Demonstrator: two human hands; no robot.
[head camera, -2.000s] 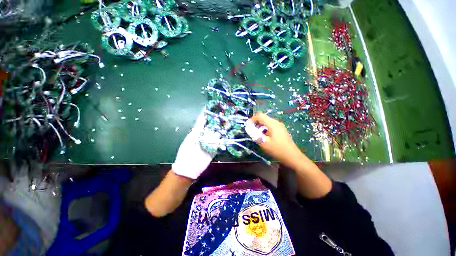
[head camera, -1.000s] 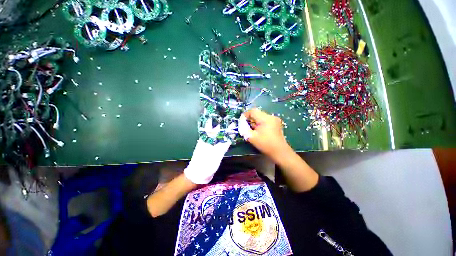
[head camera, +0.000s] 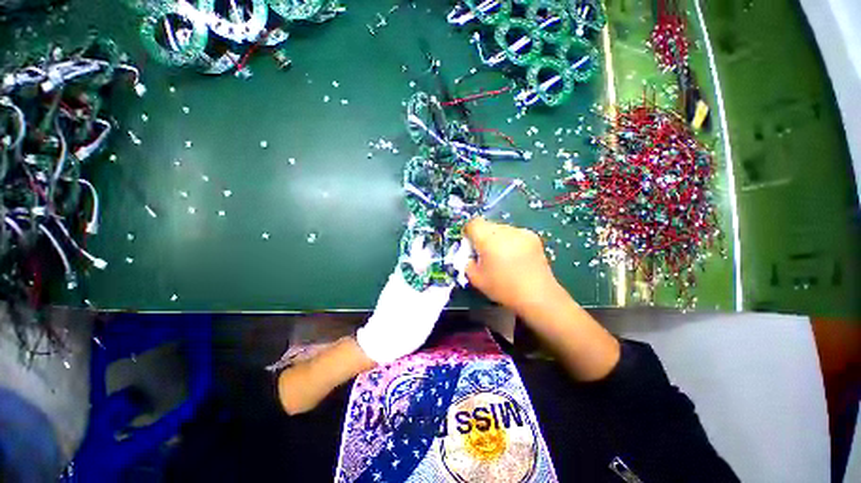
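Note:
A ring circuit board panel (head camera: 420, 193) lies lengthwise in front of me, with white cables across it and several red lead wires sticking out to its right. My left hand (head camera: 404, 316), in a white glove, holds the panel at its near end, with the fingers partly under it. My right hand (head camera: 505, 262), bare with white on the fingertips, is at the panel's near right edge. Its fingertips are pinched together against the rings; what they pinch is too small and blurred to tell.
A tangled pile of red lead wires (head camera: 651, 184) lies at right, with a yellow-tipped tool (head camera: 700, 114) beside it. Stacked panels (head camera: 548, 47) lie at the back right, others (head camera: 179, 33) at the back left. Wired panels (head camera: 47, 160) are heaped at left. White specks are scattered on the mat.
The panel has turned from a slant to nearly straight, and red wires now show at its right side. My right hand has moved from a white cable to the near right edge.

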